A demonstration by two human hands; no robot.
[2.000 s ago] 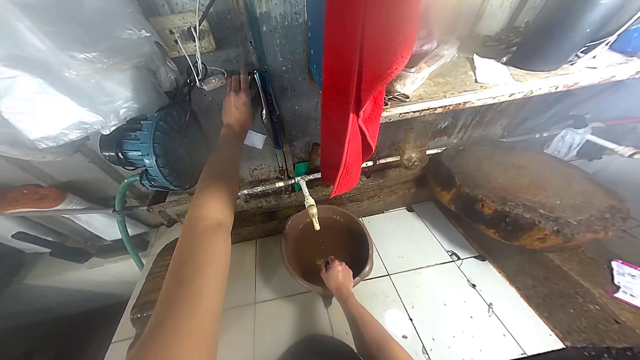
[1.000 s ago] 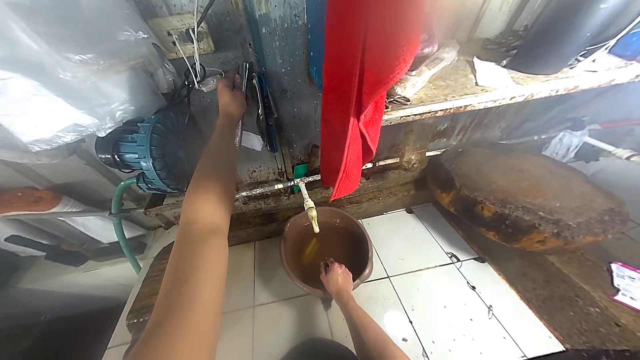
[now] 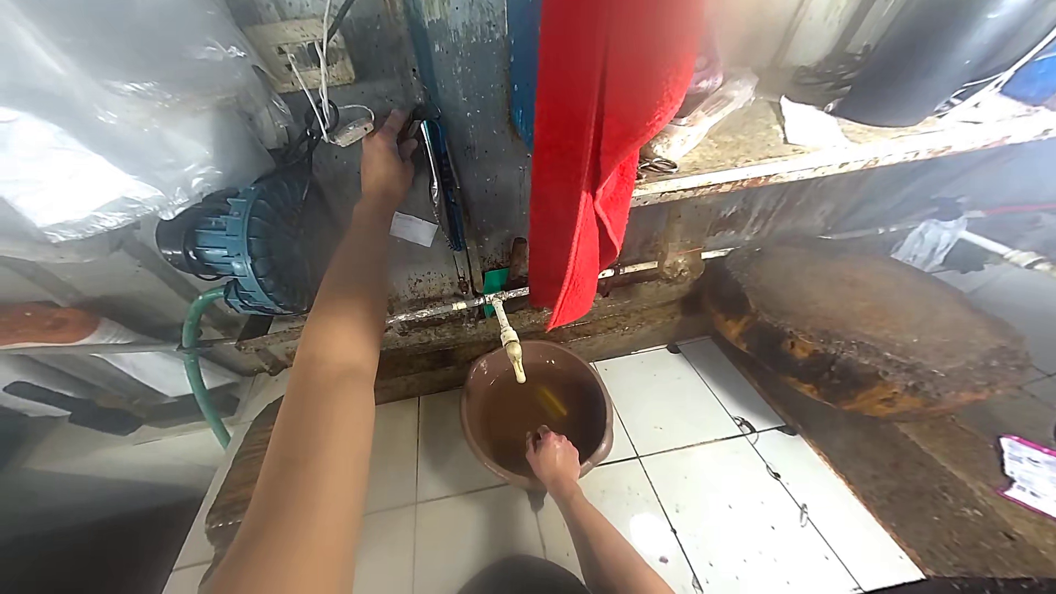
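Observation:
My left hand (image 3: 389, 161) is raised against the metal wall, its fingers apart, just left of slim metal and blue tools (image 3: 441, 181) that hang there. Nothing shows in its grasp. My right hand (image 3: 553, 458) is at the near inner side of a brown plastic basin (image 3: 472, 412), its fingers curled; whether they hold anything is not clear. Brown, murky water (image 3: 511, 421) fills part of the basin, and a yellow object (image 3: 551, 403) shows in it. A cream plastic tap (image 3: 513, 351) points down over the basin's far side.
A red towel (image 3: 577, 165) hangs ahead, left of a cluttered shelf (image 3: 825, 169). A thick round wooden block (image 3: 866, 322) lies at right. At left are a blue motor-like unit (image 3: 247, 243), a green hose (image 3: 194, 363) and plastic sheeting (image 3: 124, 107). White tiles (image 3: 718, 511) surround the basin.
A slim metal tool beside my left hand one second ago now hangs farther right with the other tools. The yellow object shows in the water now and one second ago, but not two seconds ago.

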